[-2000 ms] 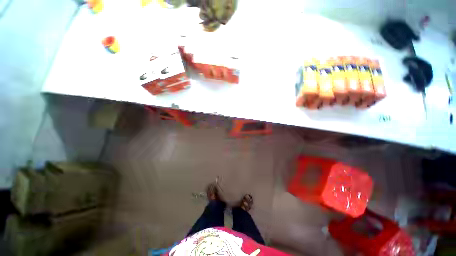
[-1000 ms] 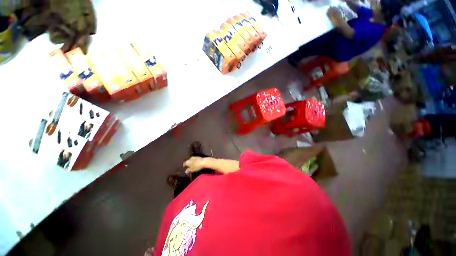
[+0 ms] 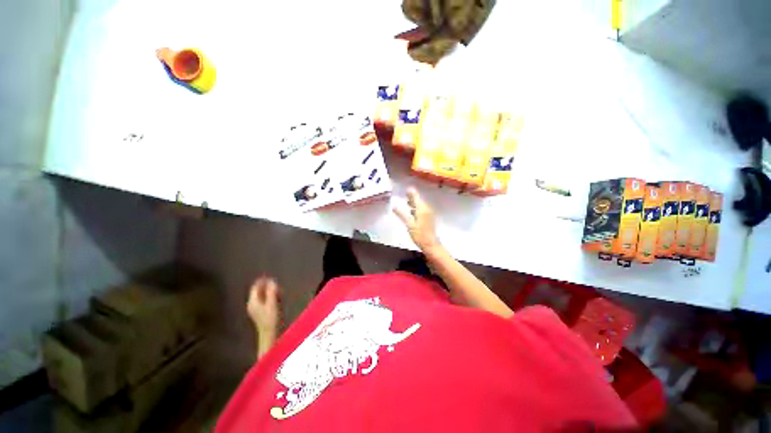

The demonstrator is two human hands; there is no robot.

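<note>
White-faced retail boxes (image 3: 338, 165) lie on the white bench in front of me. Orange and yellow retail boxes (image 3: 461, 139) stand in a group just right of them. My right hand (image 3: 417, 220) is over the bench's front edge, beside the lower right corner of the white-faced boxes, fingers spread and empty. My left hand (image 3: 264, 300) hangs low below the bench edge, over the floor; it is small and blurred, and holds nothing that I can see.
A tape dispenser (image 3: 193, 71) lies at the back left of the bench (image 3: 127, 169). A brown cloth (image 3: 444, 25) is at the back. More orange retail boxes (image 3: 668, 220) stand at the right. Stacked cartons (image 3: 127, 338) are at the lower left, red stools (image 3: 604, 330) at the lower right.
The view has turned back toward the bench's left end. My right hand has come up to the bench edge. My left hand now shows low at the left. The other person is out of view.
</note>
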